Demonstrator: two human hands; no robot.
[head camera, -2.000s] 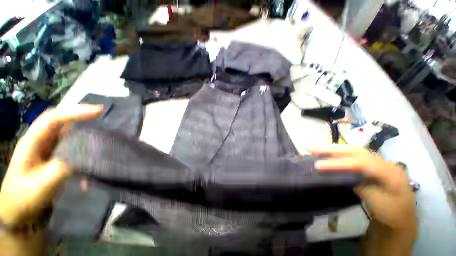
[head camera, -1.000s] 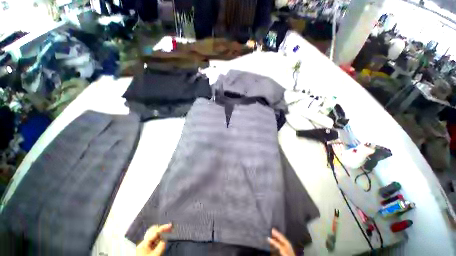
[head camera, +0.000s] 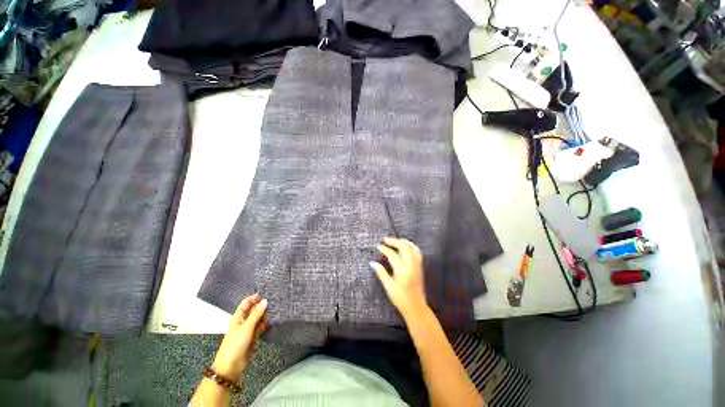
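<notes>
A grey skirt [head camera: 318,199] lies flat on the table in front of me, its V-shaped slit at the far end and its near edge at the table's front. My left hand [head camera: 248,312] pinches the skirt's near left edge between thumb and fingers. My right hand [head camera: 401,274] rests over the lower right part of the skirt, fingers bent and thumb apart; a small dark thing shows at its fingertips, but whether it is held or is a cloth fold is unclear. More grey cloth [head camera: 475,215] spreads out beneath the skirt.
Another grey skirt [head camera: 119,191] lies left. Folded black garments [head camera: 230,28] and grey ones [head camera: 397,24] lie at the far side. Right are a black pistol-shaped tool [head camera: 521,120] with cord, orange-handled snips [head camera: 521,274], a spray gun [head camera: 588,161] and thread spools [head camera: 630,277].
The skirt, first lifted and stretched between both hands, now lies flat with its slit end away from me. My right hand has moved from the near edge up onto the cloth. The view tilts further down.
</notes>
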